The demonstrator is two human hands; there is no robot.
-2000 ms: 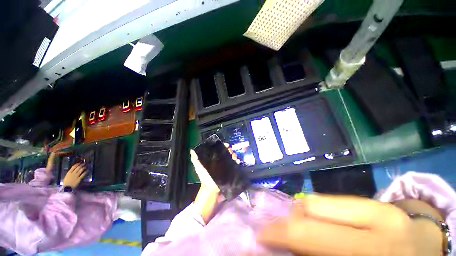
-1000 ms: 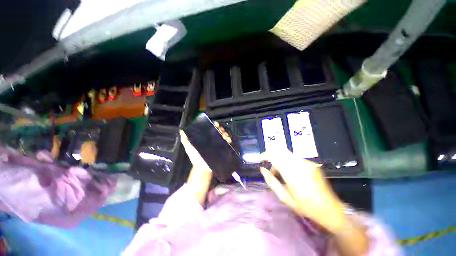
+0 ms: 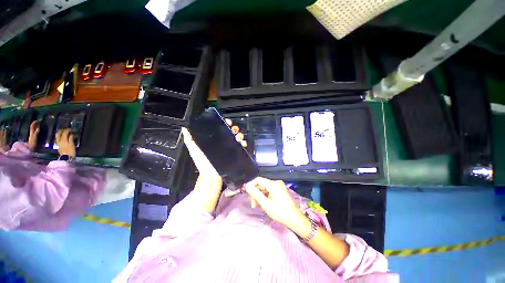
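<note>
My left hand [image 3: 206,166] holds a dark smartphone [image 3: 222,145] tilted above the bench, thumb along its left edge and fingertips showing at its right edge. My right hand [image 3: 271,200] is at the phone's lower end, with thumb and forefinger pinched together there; whether it grips the phone's end or something small is not clear. Just behind lies a black phone tray [image 3: 360,138] holding a phone with a partly bright screen [image 3: 266,142] and two white-lit phones with a 5G graphic [image 3: 323,136]. The tray's right slot holds no phone.
Stacked trays with dark phones [image 3: 295,66] stand behind, another tray stack [image 3: 160,113] at left. A metal post [image 3: 407,80] rises at right beside black trays [image 3: 423,119]. Small red devices [image 3: 130,65] sit on a brown board. Another person's hands [image 3: 65,143] work at far left.
My right hand has moved from above the lit phones in the tray to the lower end of the held phone. My left hand still holds the phone. The camera view has shifted slightly.
</note>
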